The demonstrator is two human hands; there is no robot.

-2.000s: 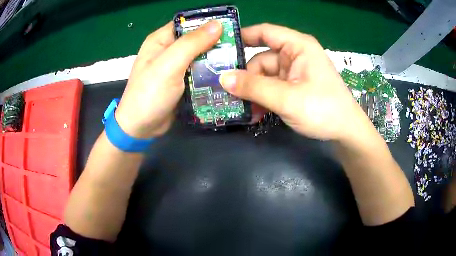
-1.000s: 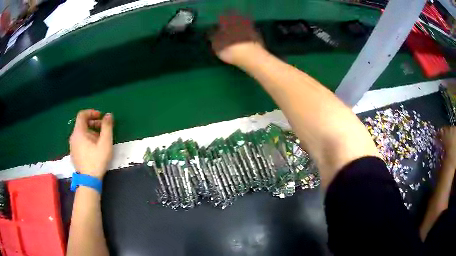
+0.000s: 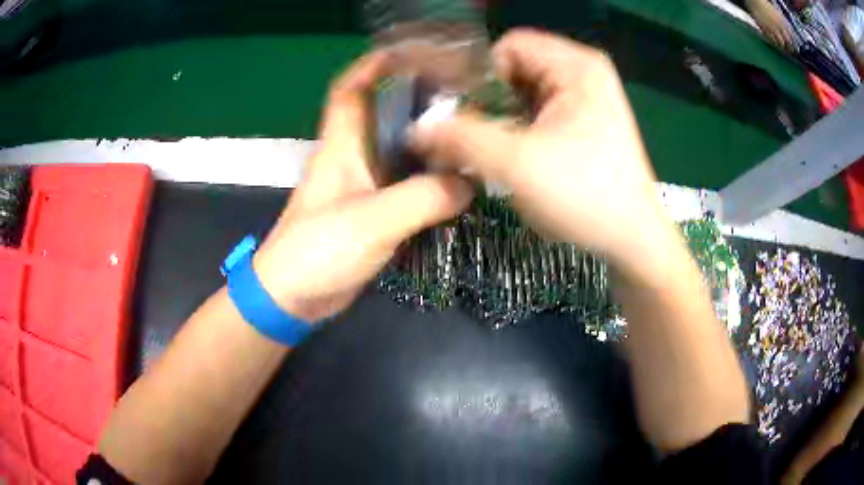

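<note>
My left hand [image 3: 346,204], with a blue wristband, is shut around a blurred dark phone housing [image 3: 396,118] above the edge of the green belt. My right hand [image 3: 559,142] is at the housing's right side, its thumb and fingers close to it over a small whitish patch. Blur hides the housing's inside and whether the right hand grips anything. A row of green circuit boards [image 3: 531,270] stands on edge on the black mat, below and partly behind my hands.
A red parts tray [image 3: 71,275] is at the left. The white ledge [image 3: 227,161] and green belt [image 3: 189,85] run behind. A grey post [image 3: 796,161] and a pile of tiny components [image 3: 801,327] are at the right. Another person's arm shows at the lower right.
One second ago my hands were apart, the right reaching over the belt and the left empty. Now both are together at a housing, and the view has shifted.
</note>
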